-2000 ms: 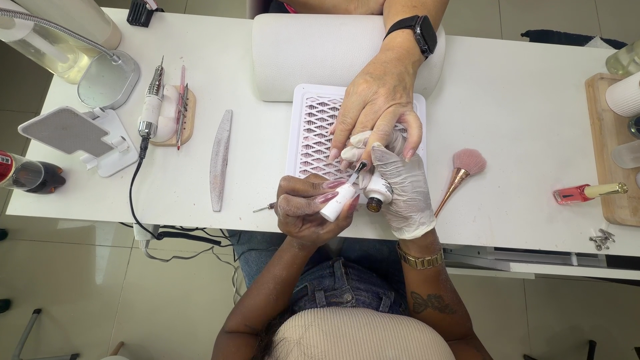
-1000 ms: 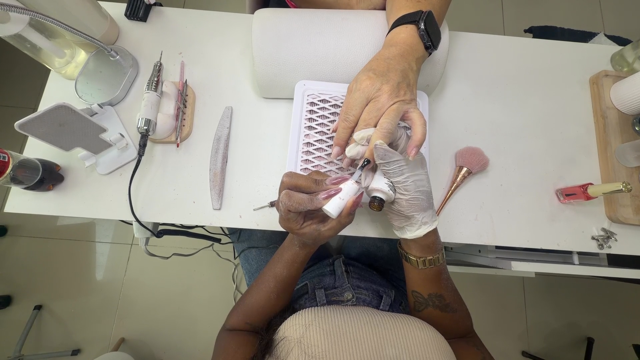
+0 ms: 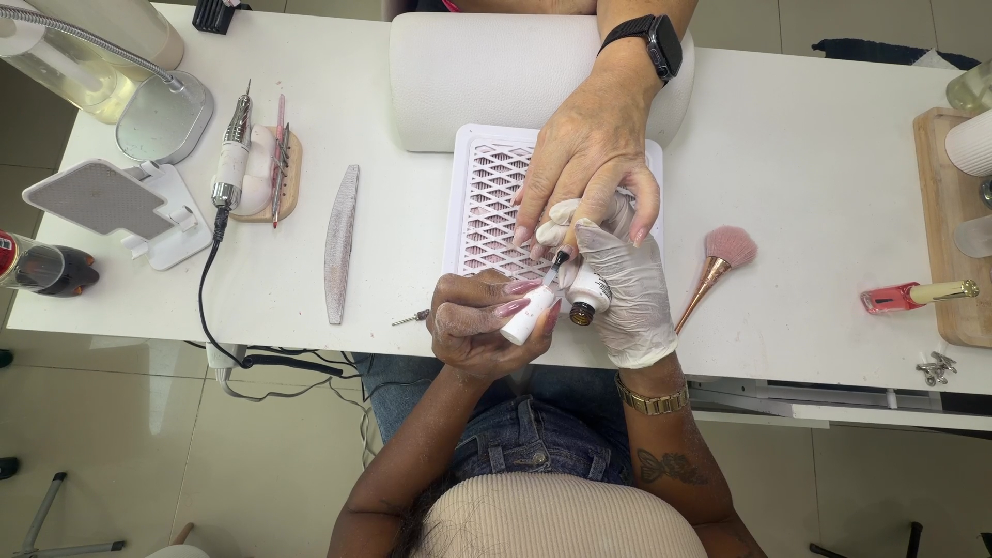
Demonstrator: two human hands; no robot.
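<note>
My left hand, bare with long pink nails, holds the white cap of a nail polish brush. The brush's dark tip touches or is right at a fingernail of another person's hand. My right hand, in a white glove, holds a small white bottle, tilted with its dark threaded neck toward me, and supports that person's finger. The other hand lies palm down over a white dust collector grille. My right hand's fingers are partly hidden behind the other hand.
A white cushion lies beyond the grille. To the left are a nail file, an electric nail drill with its cord and a phone stand. A pink brush, red polish bottle and wooden tray lie right.
</note>
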